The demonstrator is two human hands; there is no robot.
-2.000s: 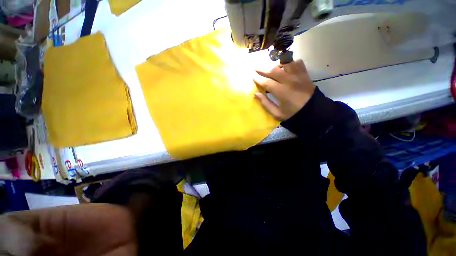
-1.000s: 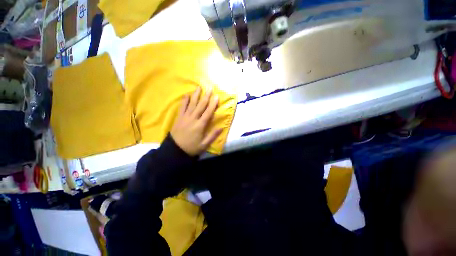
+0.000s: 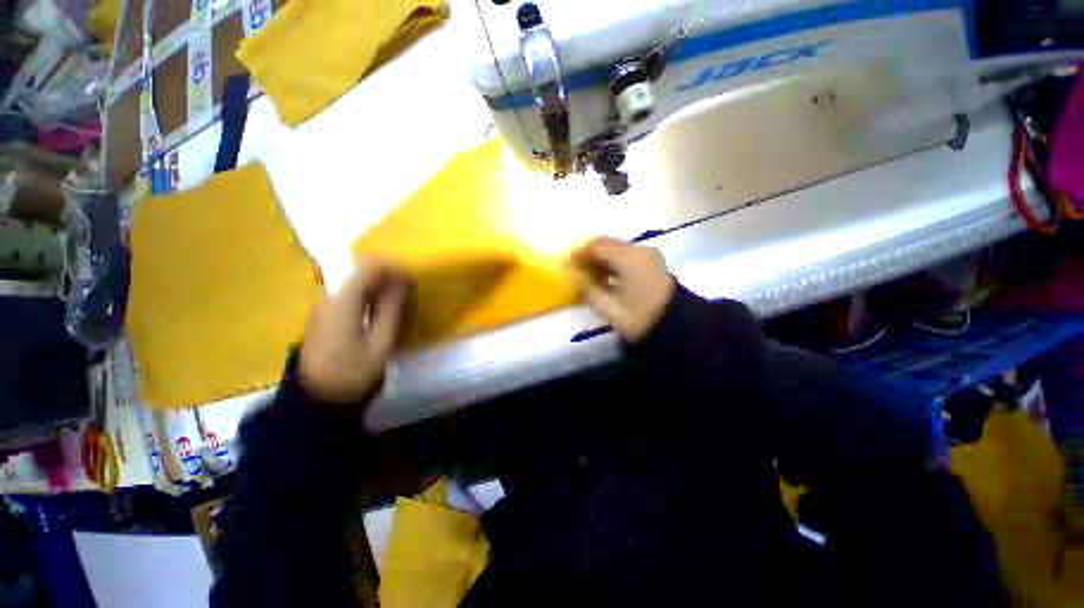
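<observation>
A yellow fabric panel (image 3: pixel 458 255) lies partly lifted and folded on the table below the lit needle area. My left hand (image 3: pixel 357 327) pinches its left edge. My right hand (image 3: pixel 624 285) pinches its right corner, just below the presser foot (image 3: pixel 612 170). The panel is blurred, and glare whitens its upper part. The white sewing machine (image 3: pixel 761 59) with a blue stripe and "JACK" lettering stands above it. The stack of cut panels (image 3: pixel 220 285) lies to the left of my left hand.
Folded yellow pieces (image 3: pixel 333 54) lie at the upper left beside a dark strip (image 3: pixel 233 122). Orange-handled scissors (image 3: pixel 100 457) are at the far left edge, red-handled snips (image 3: pixel 1032 184) at the right end. A yellow piece (image 3: pixel 434 552) hangs below the table. A blue crate (image 3: pixel 886 380) is at lower right.
My left hand has moved from flat on the panel to gripping its left edge. My right hand has come back from the lower right and holds the right corner. The panel is now raised and folded.
</observation>
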